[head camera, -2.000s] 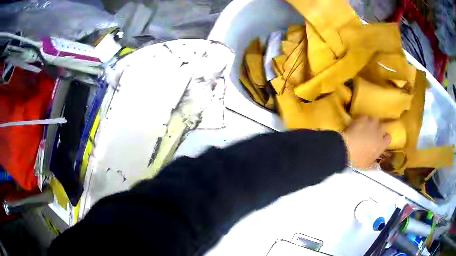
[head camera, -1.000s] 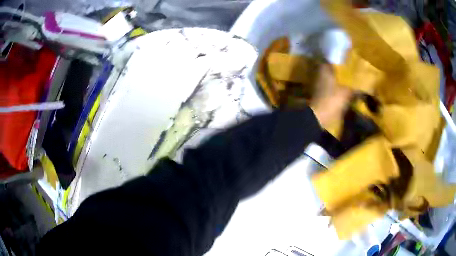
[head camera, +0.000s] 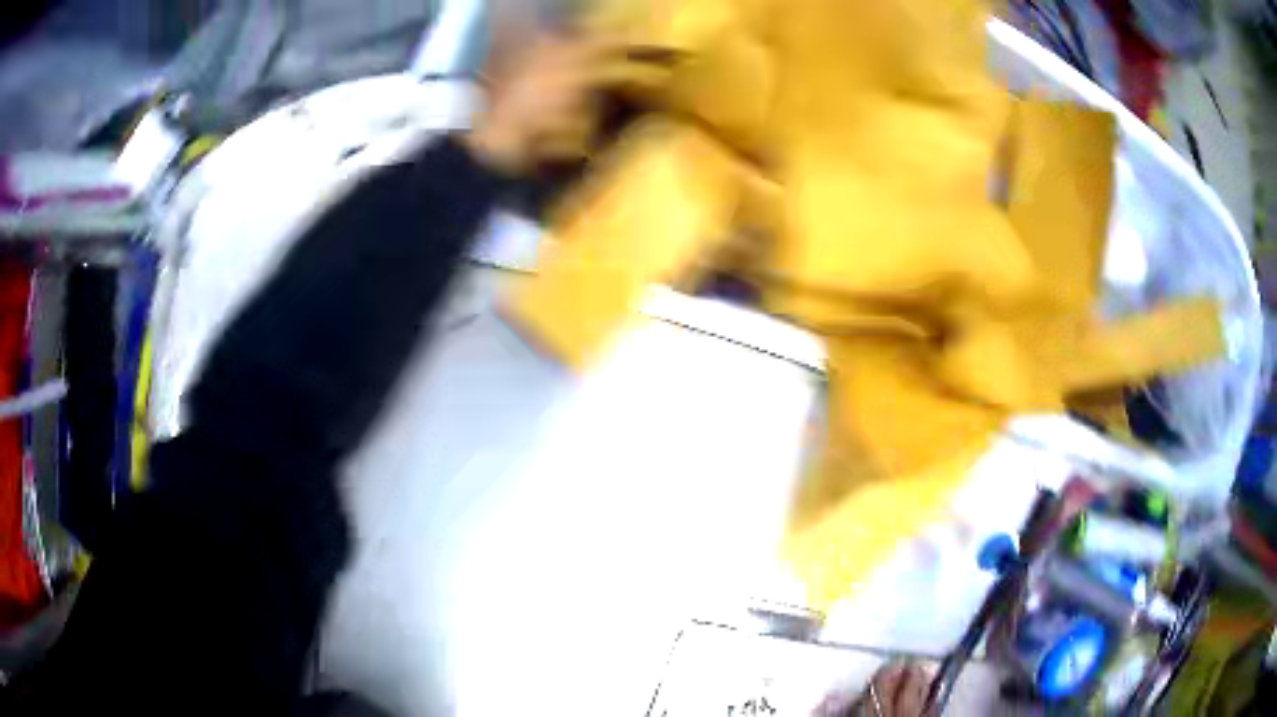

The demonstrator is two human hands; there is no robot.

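Mustard fabric offcuts (head camera: 896, 182) lie heaped in the white trough (head camera: 1218, 252) and hang over its near edge onto the white table (head camera: 560, 462). My left hand (head camera: 539, 98), in a black sleeve, is at the left end of the heap, at the top of the picture. It is blurred, with its fingers closed around mustard cloth. A dark patch shows by the fingers; what it is cannot be told. A small skin-toned shape (head camera: 896, 693) at the bottom edge looks like fingers of my right hand, mostly cut off.
Thread spools and small blue and green items (head camera: 1078, 644) are crowded at the lower right. A white machine part with a purple stripe (head camera: 63, 189) is at the left edge, above red cloth (head camera: 17, 420). Clear crinkled plastic (head camera: 1162, 294) lies in the trough's right side.
My left hand has gone from the right of the heap to its left end, and mustard pieces have shifted left and over the table edge. The view has also shifted.
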